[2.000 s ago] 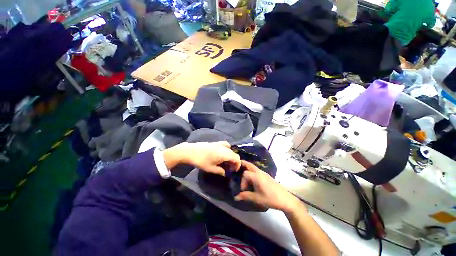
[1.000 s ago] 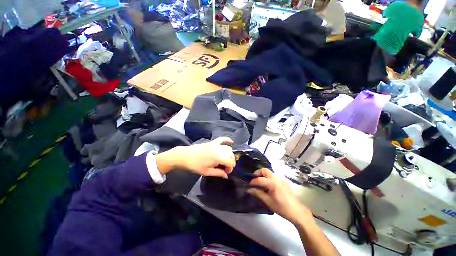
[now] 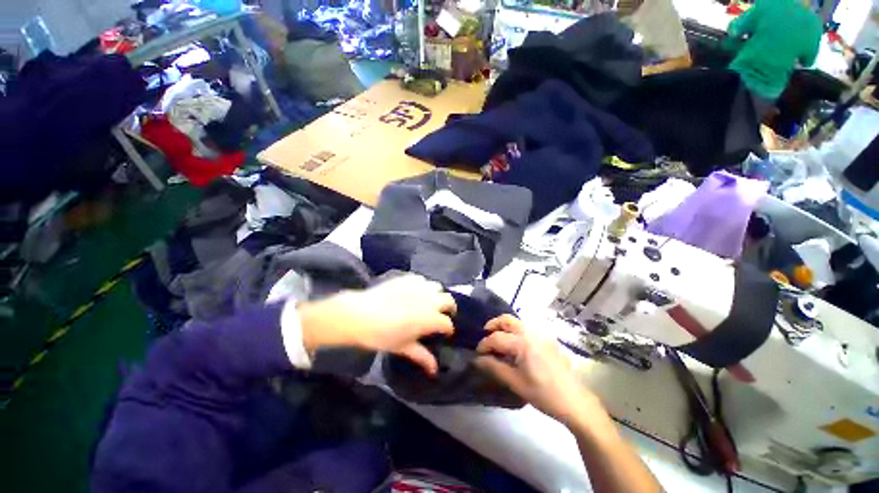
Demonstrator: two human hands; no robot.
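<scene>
A dark navy and grey garment piece [image 3: 448,377] lies at the front edge of the white machine table, left of the sewing machine. My left hand [image 3: 390,320] holds its left part, fingers bent over the cloth. My right hand [image 3: 525,358] pinches its right part. The fingertips are close but apart. More grey cloth with a white section [image 3: 424,241] lies just behind the hands. The cream-white sewing machine [image 3: 665,279] stands to the right; its needle area is away from the cloth.
A cardboard sheet [image 3: 357,135] lies behind on the left, with a navy garment pile [image 3: 549,135] beside it. Purple cloth [image 3: 713,214] lies behind the machine. Snips [image 3: 711,433] lie right of my right hand. A grey heap [image 3: 222,250] is at the left. A person in green [image 3: 776,43] is at the back.
The yellowish marks on the cloth between my hands no longer show. My left hand's fingers have spread over the cloth, and the cloth is more folded over.
</scene>
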